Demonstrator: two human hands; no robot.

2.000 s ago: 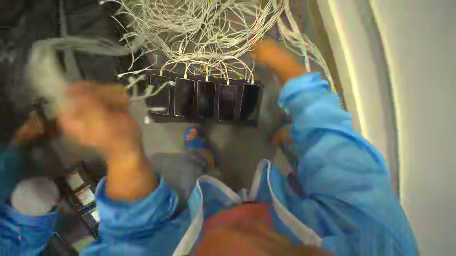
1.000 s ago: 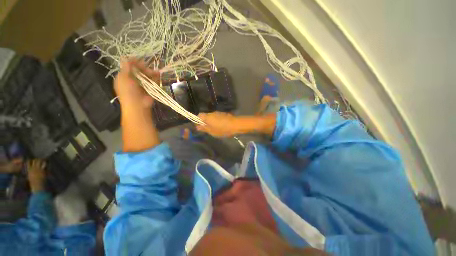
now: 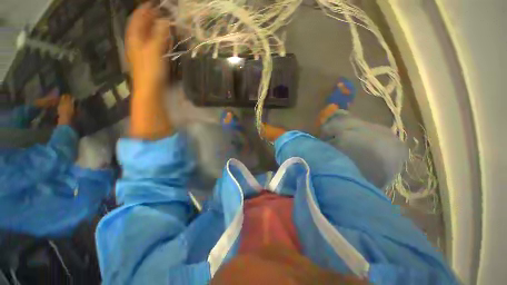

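Note:
A black tray [image 3: 192,99] with a row of dark handheld units lies on the floor in front of me, with white plugs along its far edge and a bright glint near one. A tangled white cable bundle [image 3: 239,21] lies beyond it. My right hand [image 3: 272,132], mostly hidden by its sleeve, is closed on the near end of a bunch of white cables [image 3: 266,72] that crosses over the tray. My left hand [image 3: 147,34] is raised and blurred at the left side of the tangle; whether it holds cables is unclear.
More white cables [image 3: 383,72] loop along the curved pale wall [image 3: 472,139] at right. Another person in blue [image 3: 50,178] works at left beside dark trays, hands visible. My sandalled feet [image 3: 342,93] are near the tray.
My left hand has moved away from the right one, up toward the picture's top edge. My right hand has moved right and still holds the cables. The view has shifted and turned.

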